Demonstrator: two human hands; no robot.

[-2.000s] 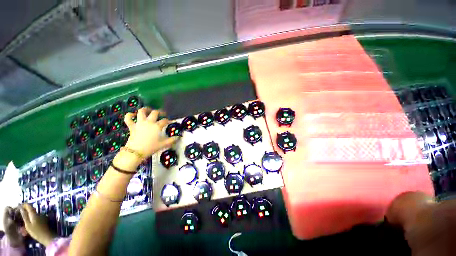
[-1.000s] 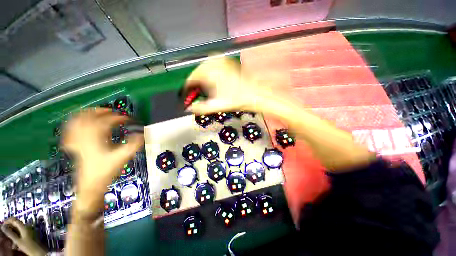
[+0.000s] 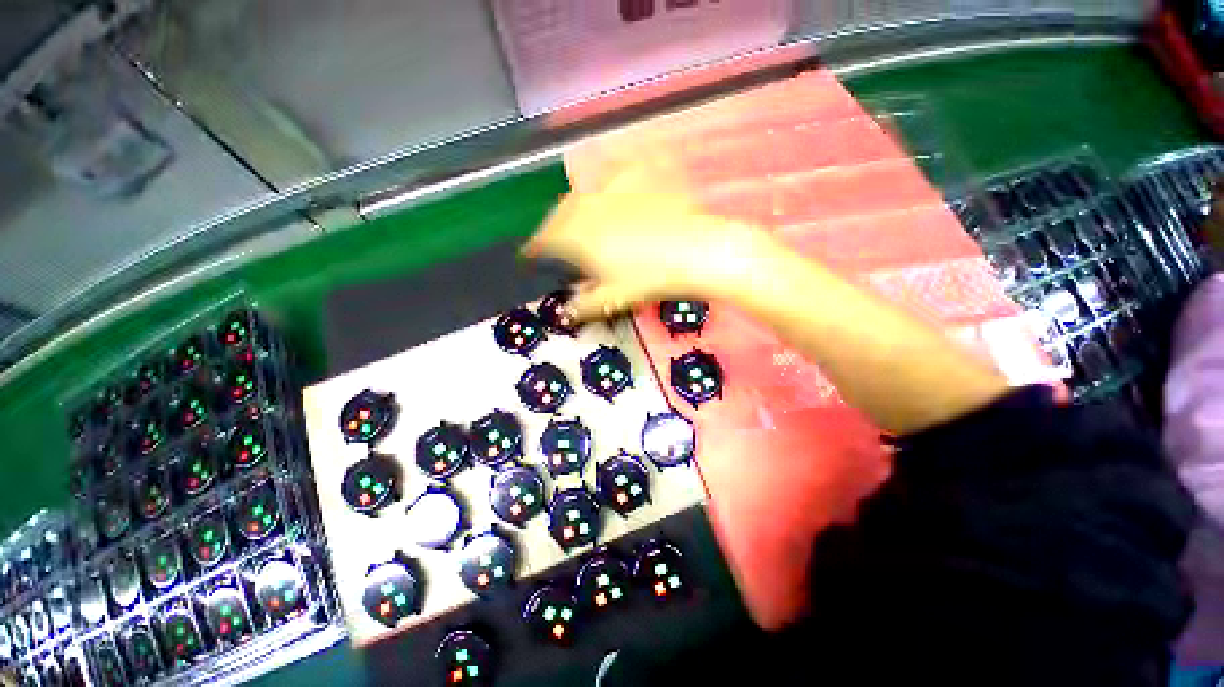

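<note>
Round black watch bodies with small coloured squares lit on their screens lie in loose rows on the pale beige work board (image 3: 450, 356). One watch (image 3: 367, 417) lies near the board's upper left corner. A few screens are white, such as the watch at the lower left (image 3: 436, 517). My right hand (image 3: 611, 262) is blurred and reaches across the pink foam to the board's top edge. Its fingertips are at a watch (image 3: 560, 311) there; whether they grip it is unclear. My left hand is not in view.
Several watches lie on the black mat (image 3: 517, 658) at the board's front. Pink foam (image 3: 792, 161) on the right bears two watches (image 3: 695, 376). Clear trays of watches stand at the left (image 3: 316, 591) and right (image 3: 1034, 201). A person's pink sleeve (image 3: 1199, 389) is at the right edge.
The view has shifted right. My left hand has left the picture. My right hand no longer shows the red-lit watch it held over the mat. A watch now lies at the board's upper left.
</note>
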